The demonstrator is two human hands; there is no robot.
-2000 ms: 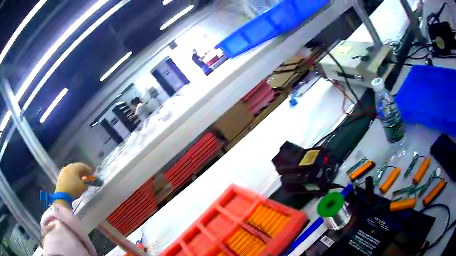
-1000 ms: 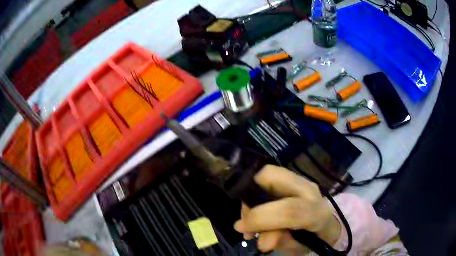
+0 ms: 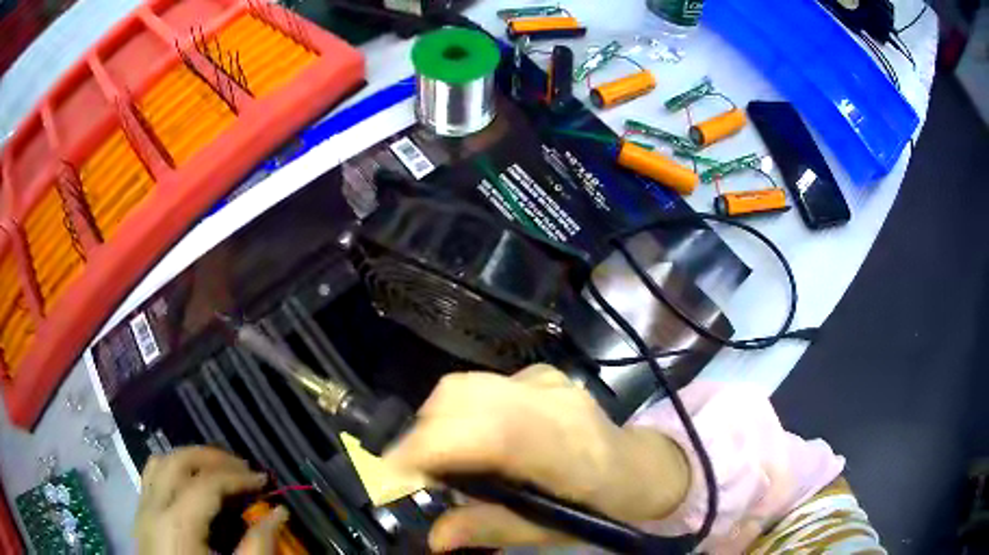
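My right hand (image 3: 521, 444) holds the soldering iron (image 3: 369, 417) by its black handle, with the metal tip pointing up and left above the dark slotted area (image 3: 233, 417). My left hand (image 3: 201, 504) is at the bottom left, cut off by the lower edge. Its fingers are around an orange cell (image 3: 284, 540) with a red lead, which is mostly hidden. A pale-yellow pad (image 3: 380, 477) lies partly under my right hand. Narrow strips and a round silver part (image 3: 387, 521) lie between my hands, too blurred to tell apart clearly.
A black fan (image 3: 461, 282) stands behind the iron. The red tray (image 3: 206, 173) of orange cells is at left, the solder spool (image 3: 456, 92) at top centre. Wired cells (image 3: 656, 163), a phone (image 3: 799, 163) and a blue bin (image 3: 830, 87) are at upper right. A green board (image 3: 60, 515) is lower left.
The view has tipped down from the room to the bench. My left hand has come from far left to the work area with an orange cell. My right hand and iron have come into view.
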